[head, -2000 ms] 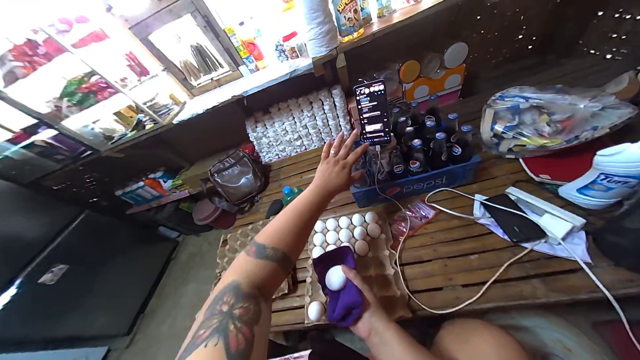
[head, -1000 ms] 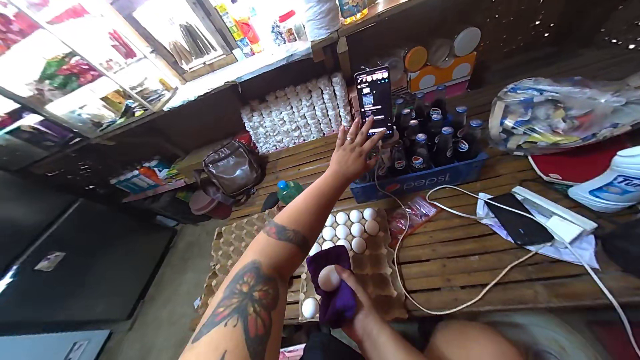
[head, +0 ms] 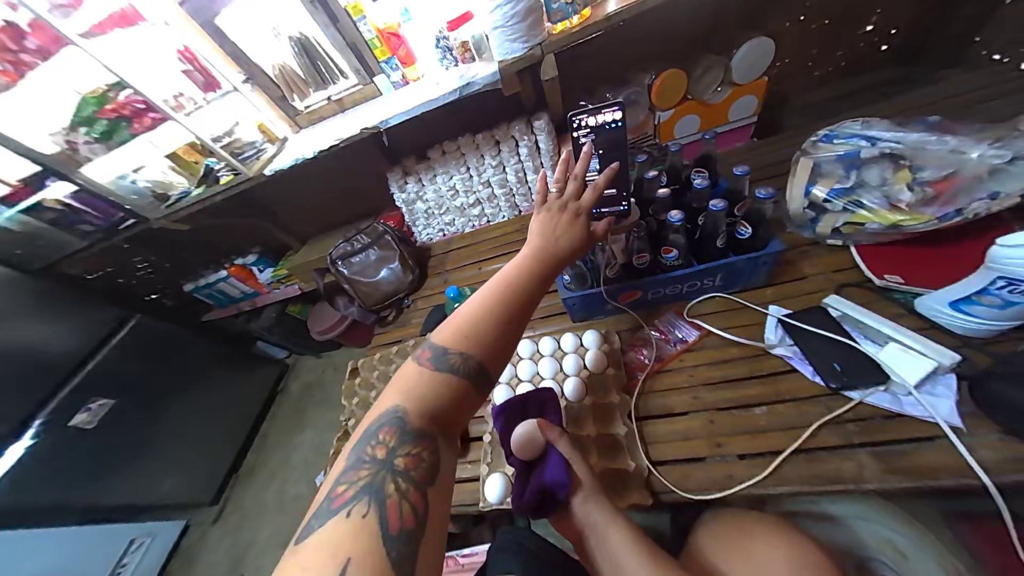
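Note:
My left hand [head: 570, 210] reaches forward with spread fingers over the lit screen of an upright smartphone [head: 612, 152], holding nothing. The phone stands at the near left of a blue plastic crate of glass soda bottles. Low in the view, my right hand [head: 564, 472] holds a purple cloth [head: 544, 486] with a pale egg [head: 528, 439] in it, the thumb against the egg. Beneath is a cardboard egg tray [head: 604, 432] with several white eggs at its far side and one egg [head: 497, 487] at the near left corner. Another egg tray [head: 368, 384] is partly hidden behind my left arm.
A slatted wooden bench [head: 720, 416] carries the blue crate [head: 680, 284], a white cable, a dark phone [head: 834, 348] beside a white power strip [head: 888, 332], and a white jug [head: 984, 292]. A brown bag [head: 376, 266] and a green bottle with a blue cap [head: 456, 296] lie left.
My left hand has moved from beside the phone's lower left edge to over its screen. The screen's content has changed. My right hand still holds the egg in the cloth.

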